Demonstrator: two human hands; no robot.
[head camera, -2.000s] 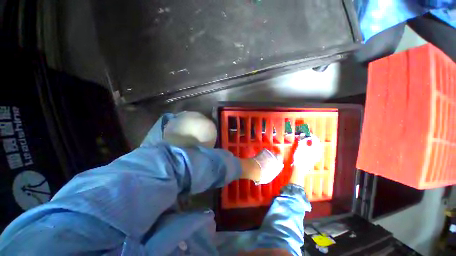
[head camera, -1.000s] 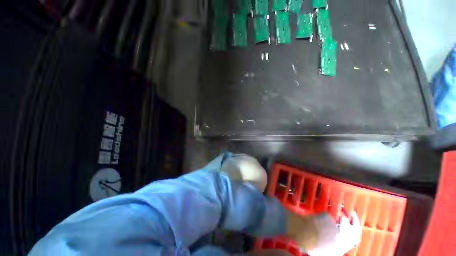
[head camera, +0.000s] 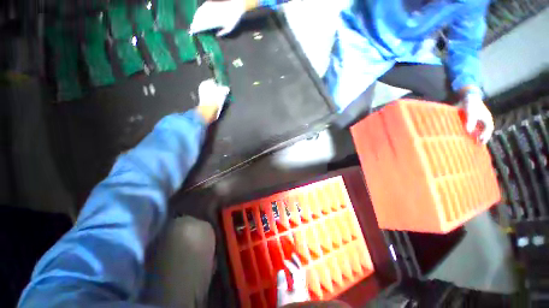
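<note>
Green circuit boards (head camera: 130, 55) lie in rows on a black rimmed work surface (head camera: 265, 108) at the upper left. My left hand (head camera: 214, 96), in a whitish glove, is blurred and closed at the lower end of the rightmost board (head camera: 212, 55). A red slotted tray (head camera: 328, 240) sits in a black tote (head camera: 380, 252) at the lower centre. Several of its top-left pockets hold dark boards (head camera: 265, 219). My right hand (head camera: 292, 281), gloved and partly cut off by the bottom edge, is over the tray's lower middle with fingers apart and nothing visible in them.
Another person in a blue smock (head camera: 391, 30) stands across the surface. One of their gloved hands (head camera: 220, 17) is above the boards; the other (head camera: 477, 117) touches a red tray stack (head camera: 397, 168) on the right. A rack with upright bars (head camera: 527, 156) stands at the far right.
My left hand has moved from the tray up to the boards. The view has swung right, and the other person's hands now show at the boards and the tray stack.
</note>
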